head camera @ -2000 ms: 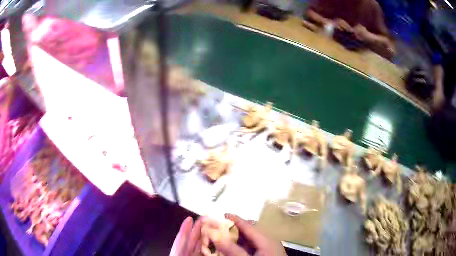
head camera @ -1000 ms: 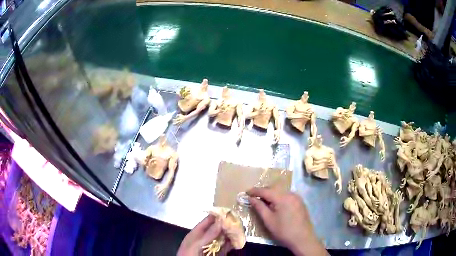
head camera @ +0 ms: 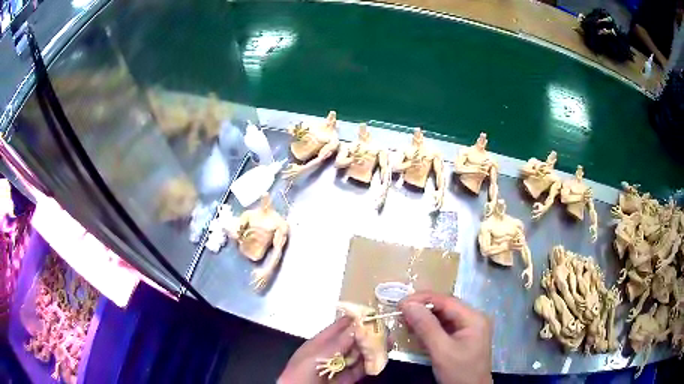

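Note:
My left hand [head camera: 321, 355] holds a tan figure torso [head camera: 370, 346] at the table's near edge; a spread-finger figure hand shows at its lower left. My right hand [head camera: 452, 334] pinches a thin pale applicator stick [head camera: 384, 316], its tip at the torso's upper part. A small clear round dish [head camera: 394, 292] sits on the brown cardboard pad [head camera: 364, 262], just beyond my right fingertips. My fingers hide part of the torso and stick.
Several torsos [head camera: 418, 162] stand in a row along the green conveyor belt [head camera: 420, 75]. A white squeeze bottle [head camera: 256, 182] and crumpled white wipe [head camera: 217, 227] lie left by the glass. A loose arm pile [head camera: 574, 300] and torso pile [head camera: 652, 262] lie right. A blue-purple crate [head camera: 109, 337] is lower left.
My right hand has drawn back from the dish, and the stick now meets the torso. My left hand still holds the torso. The view has shifted slightly, moving the table's things rightward.

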